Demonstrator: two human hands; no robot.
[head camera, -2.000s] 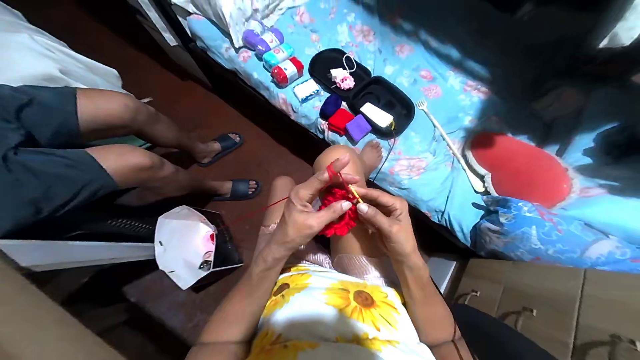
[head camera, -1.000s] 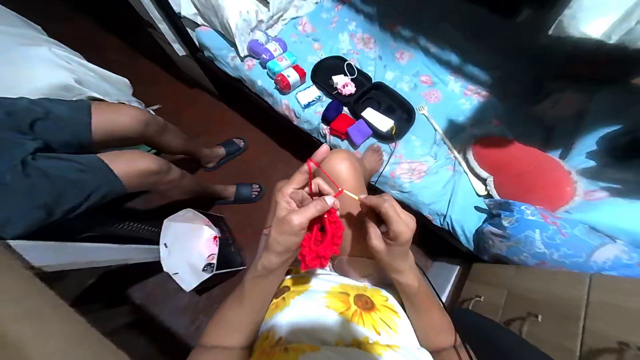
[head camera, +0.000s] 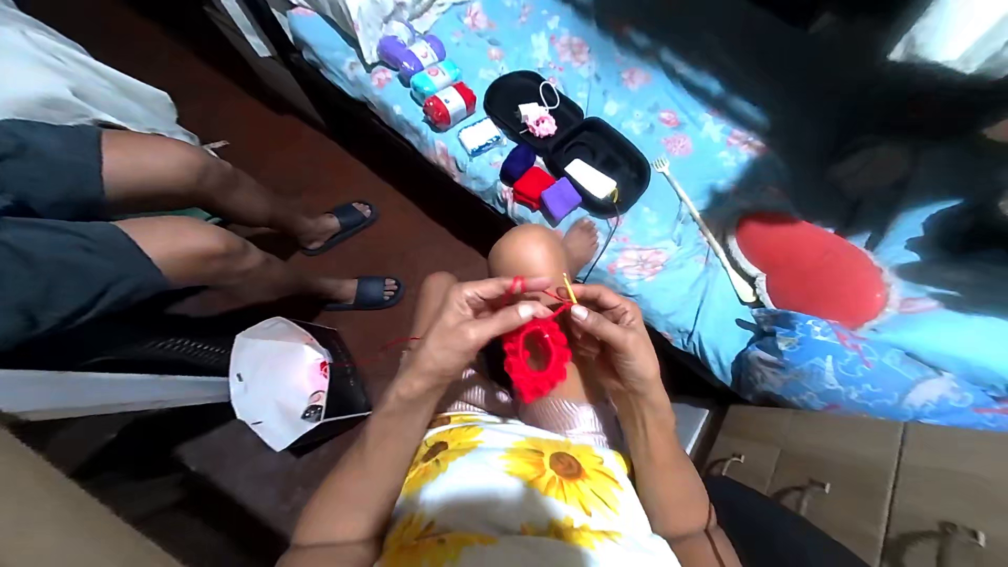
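Observation:
My left hand (head camera: 480, 319) pinches the top edge of a red crocheted ring (head camera: 537, 358), with red yarn (head camera: 518, 285) wrapped over its raised index finger. The ring hangs below my fingers, above my lap. Between thumb and fingers of my right hand (head camera: 618, 327) is a yellow crochet hook (head camera: 569, 288), its shaft pointing up. The hook touches the red yarn at the top right of the ring. A thin strand trails left from my left hand toward a white and black box (head camera: 279, 382) beside my legs.
On the flowered bed (head camera: 630, 260) lie yarn skeins (head camera: 450, 105), an open black case (head camera: 606, 161), small yarn bundles (head camera: 533, 187), a long-handled back scratcher (head camera: 705, 228) and a red oval cushion (head camera: 811, 268). Another person's legs (head camera: 197, 244) are at left; drawers (head camera: 835, 472) stand lower right.
My hands have come closer together since one second ago, when a longer red strand stretched between them. The hook, slanted then, now points up.

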